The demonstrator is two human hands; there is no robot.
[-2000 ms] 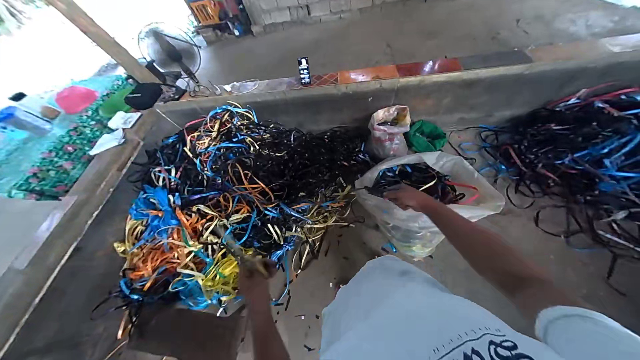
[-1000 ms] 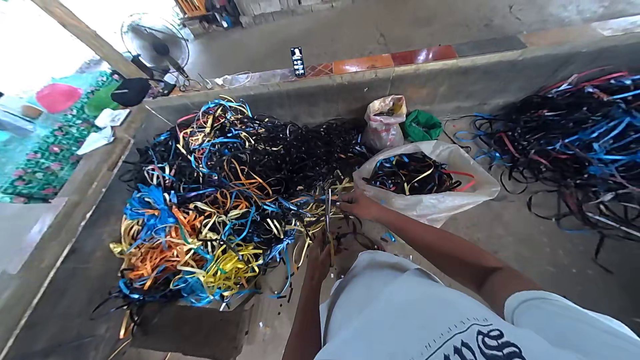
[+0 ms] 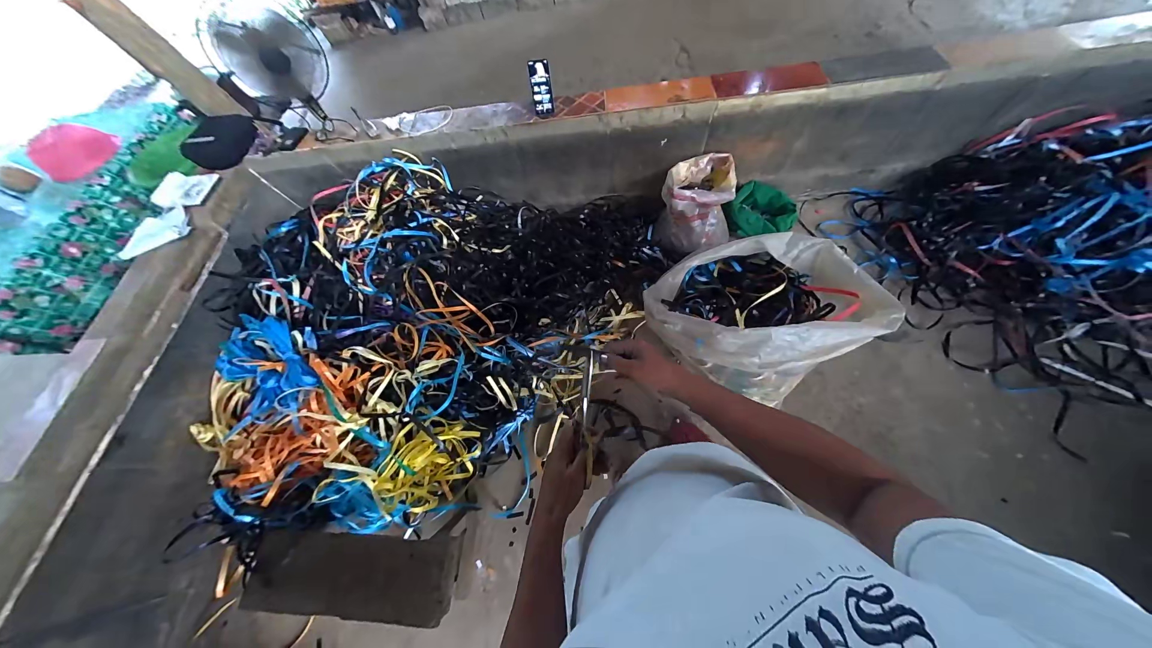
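My left hand is low in the middle, closed around the handle end of a long metal-bladed tool, likely scissors, its blade pointing away from me. Beside the tip, my right hand reaches in from the right, fingers at some thin strips; whether it grips one is unclear. Both hands are at the right edge of a large tangled heap of plastic strapping strips, black, blue, orange, yellow and cream. Loose dark strips lie between the hands. A translucent plastic sack holding mostly black strips stands open just beyond my right hand.
Behind the sack are a smaller whitish sack and a green bag. Another strip heap lies at right. A low concrete wall crosses behind, with a phone-like device and a fan. A dark flat board lies at lower left.
My right hand has moved left, out of the sack's opening, to the heap's edge. My left hand has moved right with its tool, and the two hands are now close together.
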